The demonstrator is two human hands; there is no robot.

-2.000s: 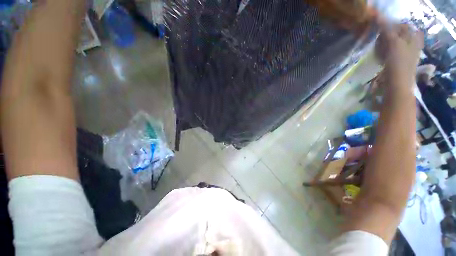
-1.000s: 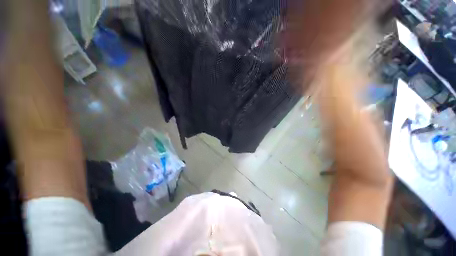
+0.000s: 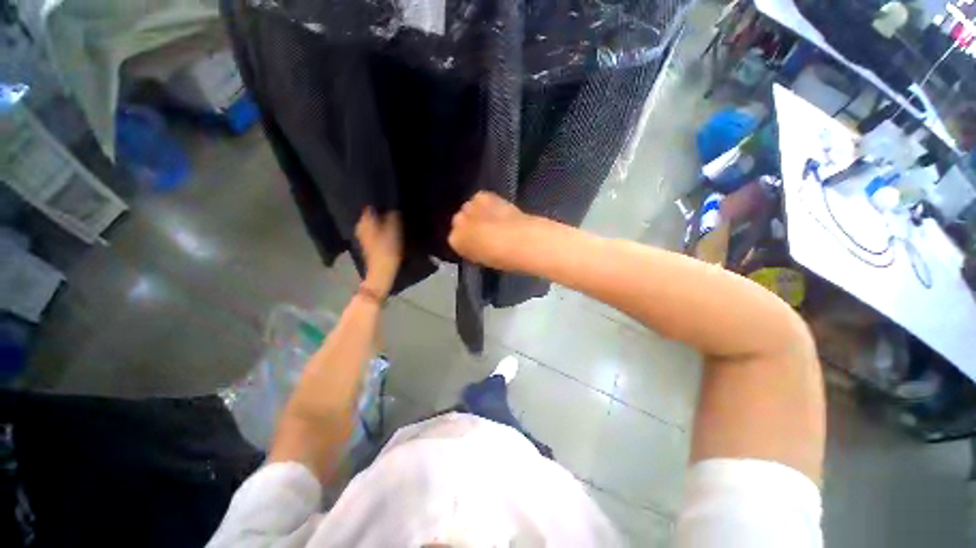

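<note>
A dark herringbone coat (image 3: 567, 139) hangs in front of me, with clear wrinkled film (image 3: 599, 37) over its upper part. Its lower part and hem show below the film. My right hand (image 3: 487, 227) is closed on the coat's front edge, and a flap of cloth hangs below the fist. My left hand (image 3: 379, 241) is at the coat's lower left part, near the hem. It is slightly blurred, and its grip on the cloth cannot be made out.
Crumpled clear plastic (image 3: 280, 369) lies on the tiled floor at the lower left, beside a black garment (image 3: 128, 455). A white-topped table (image 3: 824, 203) with cables stands at the right. A white stand (image 3: 64, 177) and a blue bottle (image 3: 150, 150) are at the left.
Both hands have come down from the upper part of the view to the coat's lower front. The coat's front now hangs parted, and the film's lower edge shows higher up.
</note>
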